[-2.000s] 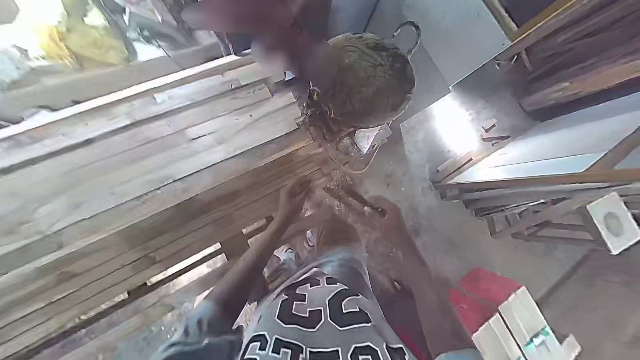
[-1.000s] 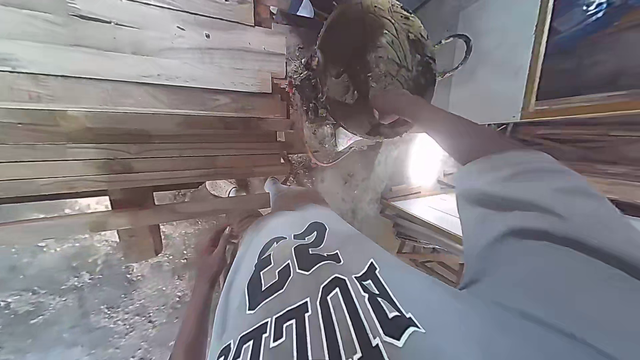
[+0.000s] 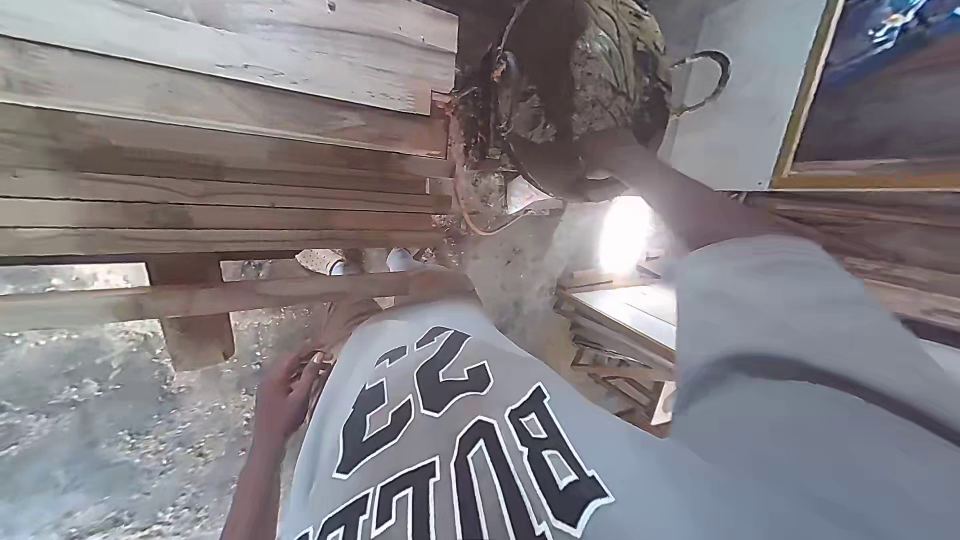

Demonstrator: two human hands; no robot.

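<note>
A large, round, dirt-covered container (image 3: pixel 611 75) with a loop handle (image 3: pixel 705 82) is at the upper middle. My right arm reaches out to it, and my right hand (image 3: pixel 611 154) is at its near side, dark and blurred, so whatever the fingers hold is hidden. Low on the left, beside my shirt, is my left hand (image 3: pixel 300 379) with its fingers curled. Whether something is between them is unclear. Stacked wooden boards (image 3: pixel 225 142) lie to the left of the container.
A wooden rail (image 3: pixel 187 298) runs below the boards, over debris-strewn ground (image 3: pixel 112 420). An orange cable (image 3: pixel 480 229) curves beneath the container. Framed panels (image 3: pixel 630 307) are stacked at the right of my body, and a wood-framed panel (image 3: pixel 877 180) stands at the upper right.
Two seconds ago both hands were close together in front of my body. My right hand has since moved to the container, and my left hand is down at my side. The view has turned.
</note>
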